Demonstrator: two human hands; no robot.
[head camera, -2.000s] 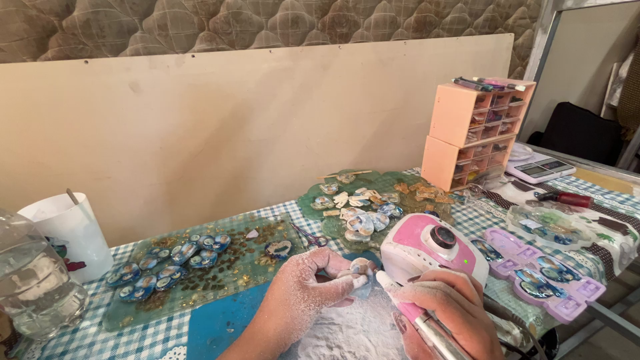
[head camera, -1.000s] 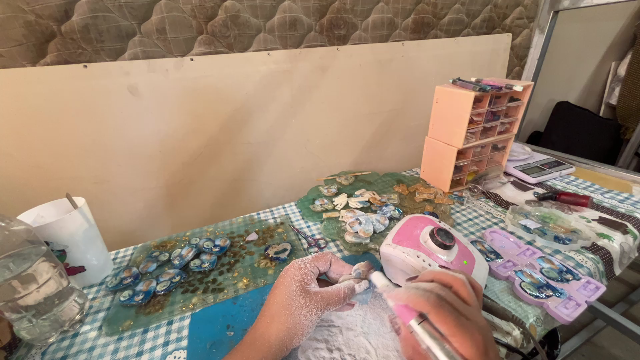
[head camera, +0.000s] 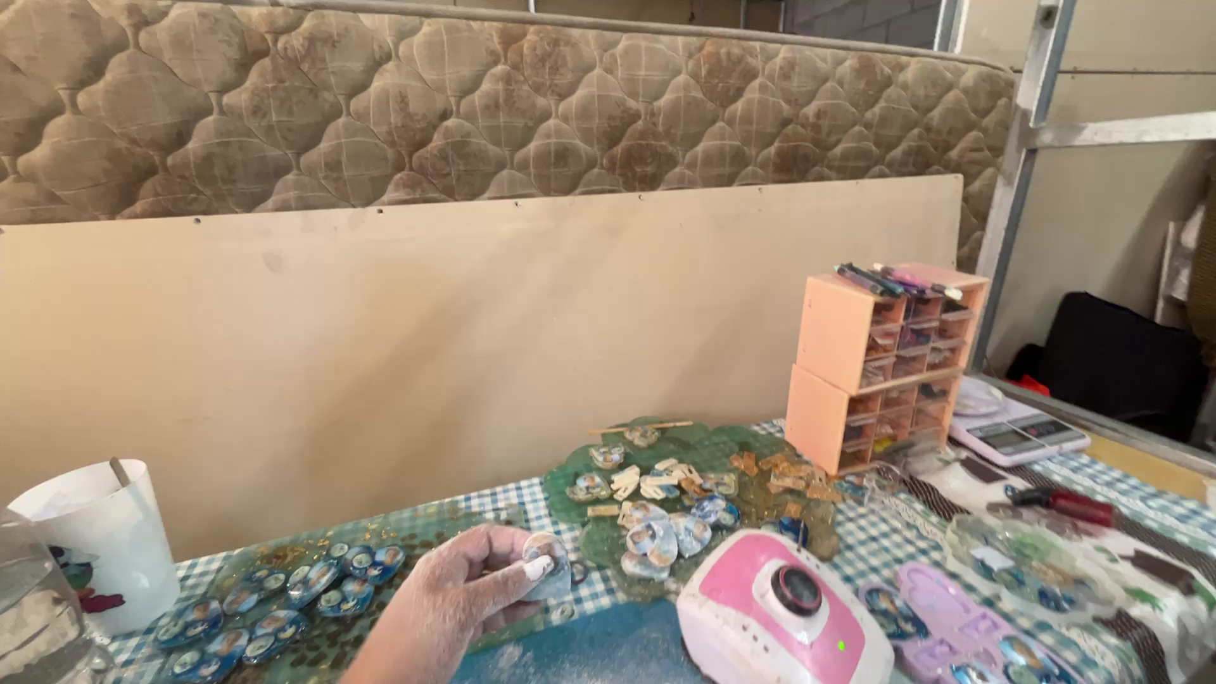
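Dusted with white powder, my left hand (head camera: 465, 594) pinches a small rounded resin piece (head camera: 546, 560) between thumb and fingers, raised over the blue mat (head camera: 589, 646). My right hand is outside the view, and so is the rotary handpiece. The pink and white control unit (head camera: 784, 608) of the rotary tool stands right of my left hand, with a green light showing on it. Blue and white resin pieces (head camera: 313, 579) lie on a green translucent tray to the left. More pieces (head camera: 651, 541) rest on a second green tray behind the control unit.
At left stand a white cup (head camera: 104, 560) and a clear jug (head camera: 43, 617). Toward the right are peach drawer units (head camera: 831, 380), a kitchen scale (head camera: 1021, 432), a lilac silicone mould (head camera: 940, 608) and a dark red tool (head camera: 1083, 506). A beige board (head camera: 475, 361) backs the table.
The right hand, which held the handpiece against the piece, has left the view. My left hand now holds the piece raised by itself. The view has tilted up.
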